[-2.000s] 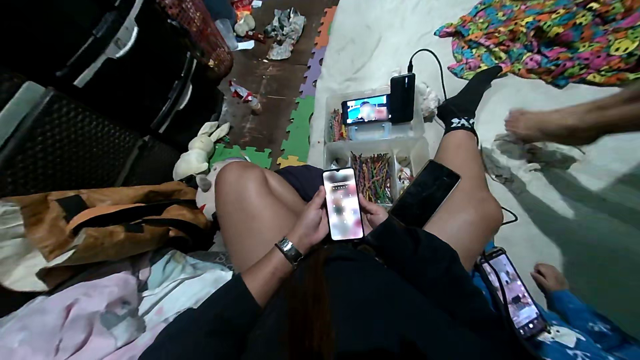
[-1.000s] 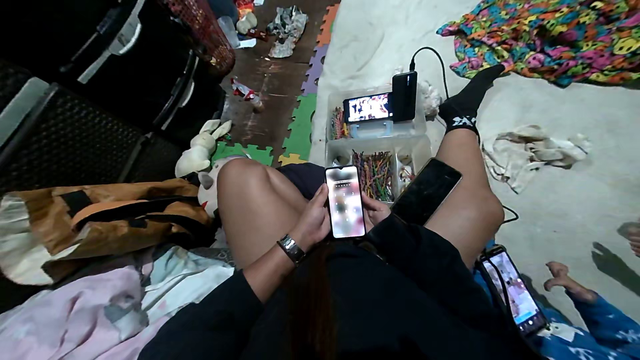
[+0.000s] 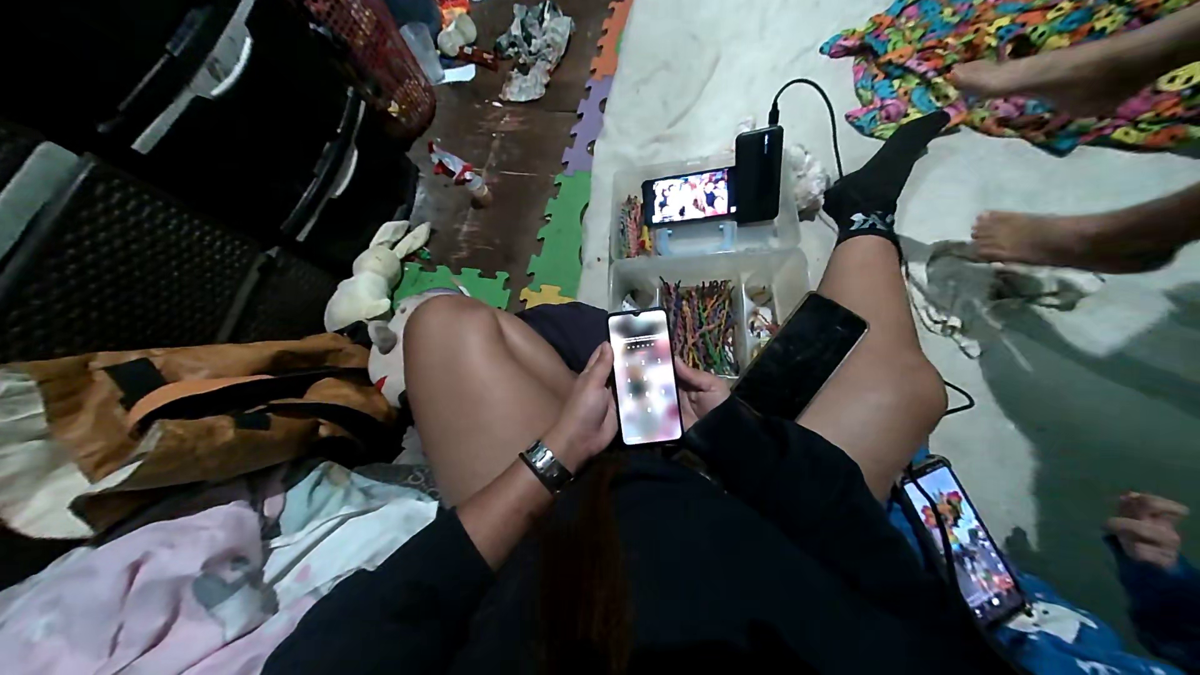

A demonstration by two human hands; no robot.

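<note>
My left hand (image 3: 588,410) holds the left edge of a smartphone (image 3: 645,377) with a lit screen, and a metal watch is on that wrist. At the phone's right edge my right hand (image 3: 698,392) grips it too, its sleeve dark. A dark-screened phone (image 3: 804,354) lies tilted on the right thigh, close to my right hand. Beyond the held phone, an open clear plastic case (image 3: 792,272) holds bundles of colourful thin strands (image 3: 701,323). On the case's far half rest a second lit phone (image 3: 691,196), sideways, and a black power bank (image 3: 758,174) with a cable plugged in.
Another person's feet (image 3: 1012,236) are on the white sheet at the right, near a crumpled cloth (image 3: 994,286) and a colourful cloth (image 3: 895,56). A third lit phone (image 3: 966,539) lies lower right, near another hand (image 3: 1148,530). Left are a bag (image 3: 253,398), plush rabbit (image 3: 367,281) and black drawers (image 3: 141,244).
Another person's legs and feet have come into view at the right; one second ago they were out of frame. Both my hands have stayed on the phone.
</note>
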